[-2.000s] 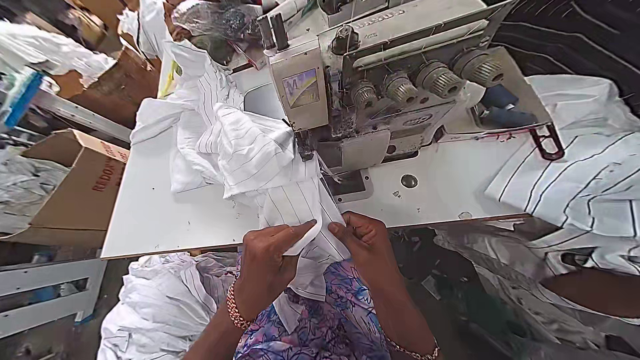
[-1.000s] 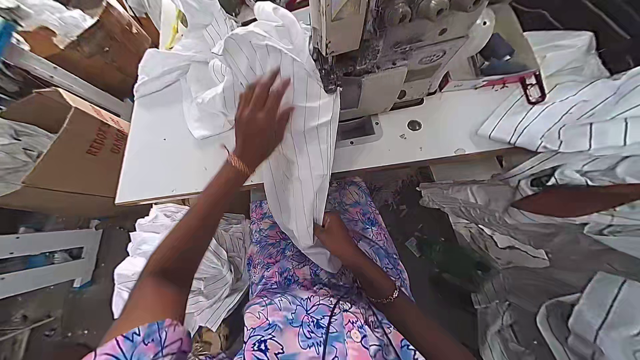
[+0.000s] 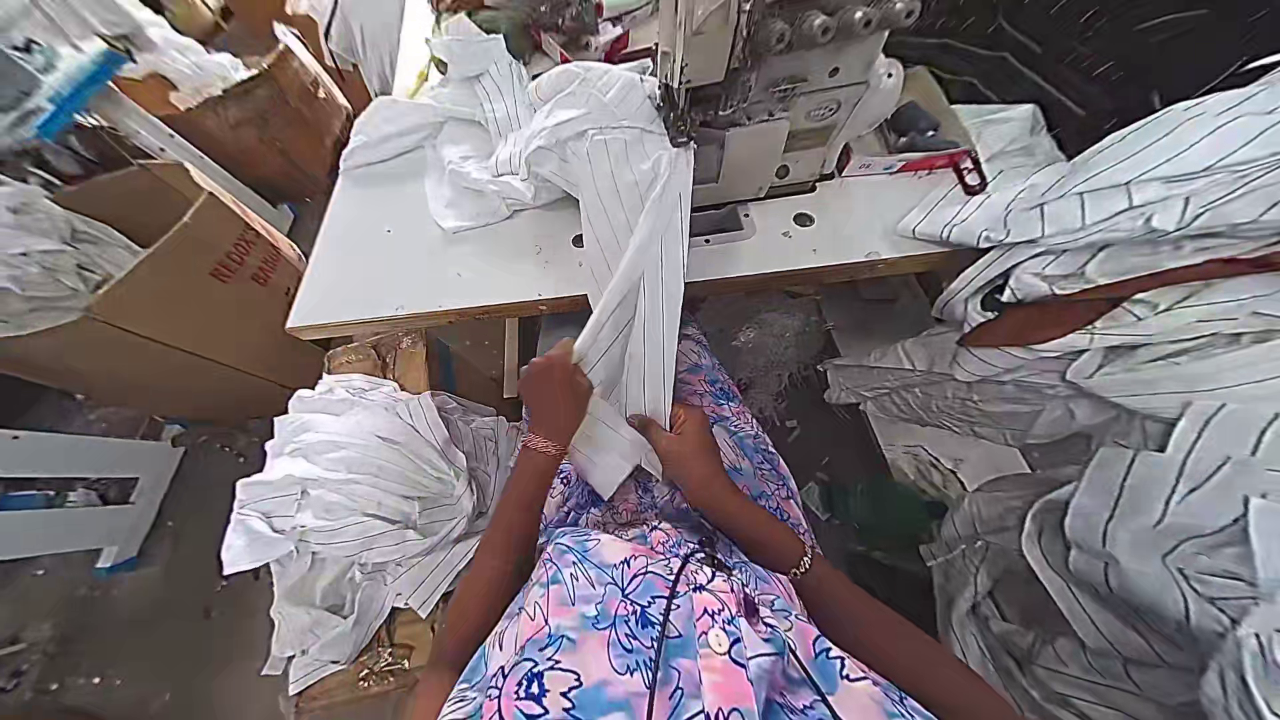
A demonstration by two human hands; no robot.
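Note:
A white striped fabric piece (image 3: pixel 625 230) runs from under the needle area of an industrial sewing machine (image 3: pixel 770 90), over the table edge and down to my lap. My left hand (image 3: pixel 557 393) grips its left edge just below the table. Lower and to the right, my right hand (image 3: pixel 685 445) pinches the opposite edge near the lower end, thumb on top. Between my hands the cloth lies folded over itself in long diagonal creases. More of the bunched cloth rests on the white table (image 3: pixel 430 270), left of the machine.
A heap of striped fabric (image 3: pixel 370 490) sits low on the left, beside a cardboard box (image 3: pixel 190 290) holding cloth. On the right, more striped cloth (image 3: pixel 1120 330) is piled up, with part of another person's arm (image 3: pixel 1060 310) across it. A tray (image 3: pixel 930 130) stands beside the machine.
My left hand has come down from the cloth on the table to its edge below the table. My right hand stays low on the cloth, its thumb now in view.

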